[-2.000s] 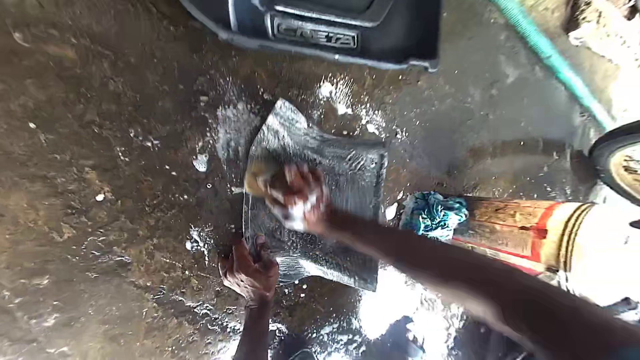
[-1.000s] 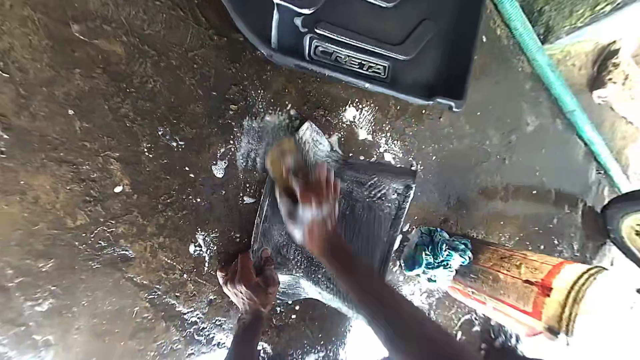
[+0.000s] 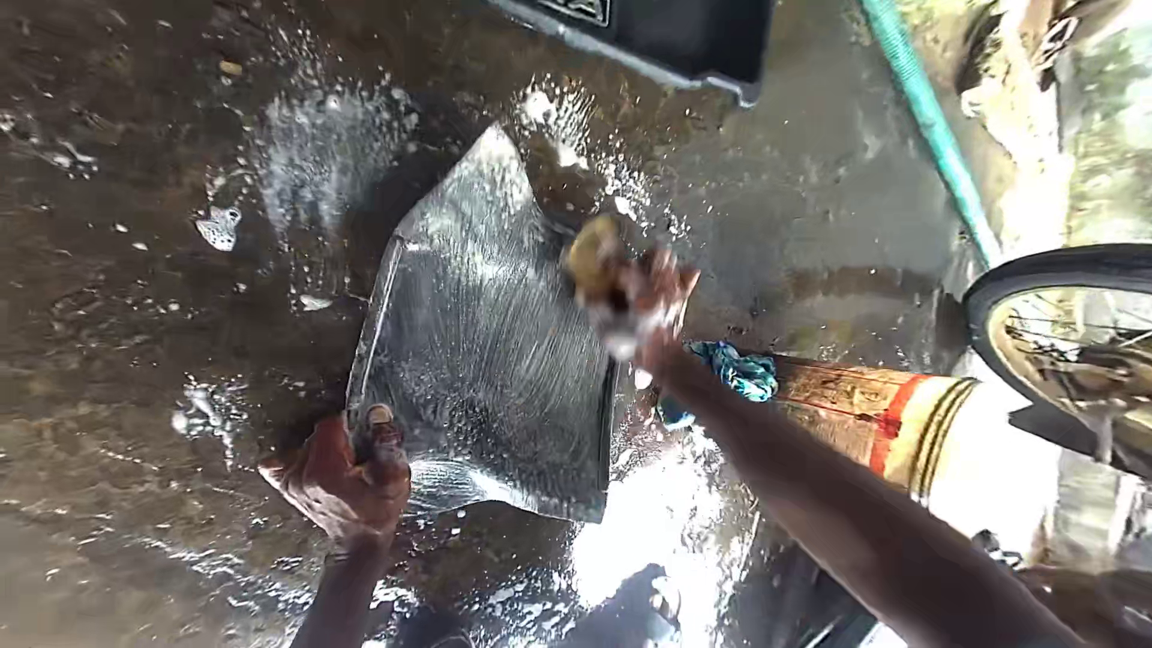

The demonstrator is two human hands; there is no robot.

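A dark, soapy car floor mat [image 3: 486, 351] lies on the wet ground in the middle of the view. My left hand [image 3: 346, 472] grips its lower left edge, with the thumb on top. Over the mat's right edge is my right hand [image 3: 639, 301], blurred and foamy, closed around a yellowish-brown scrubbing brush or pad [image 3: 594, 252] whose exact kind is unclear. Foam streaks cover the mat's surface.
Another black mat or tray [image 3: 675, 40] lies at the top. A green hose [image 3: 936, 126] runs down the right side toward a wheel [image 3: 1071, 333]. A bucket [image 3: 850, 414] with a teal patterned cloth [image 3: 738, 369] beside its end is at right. Foam patches dot the wet ground.
My right hand has moved with the scrubber from over the mat's middle to its right edge. My left hand keeps hold of the mat's edge. The view has shifted closer to the mat.
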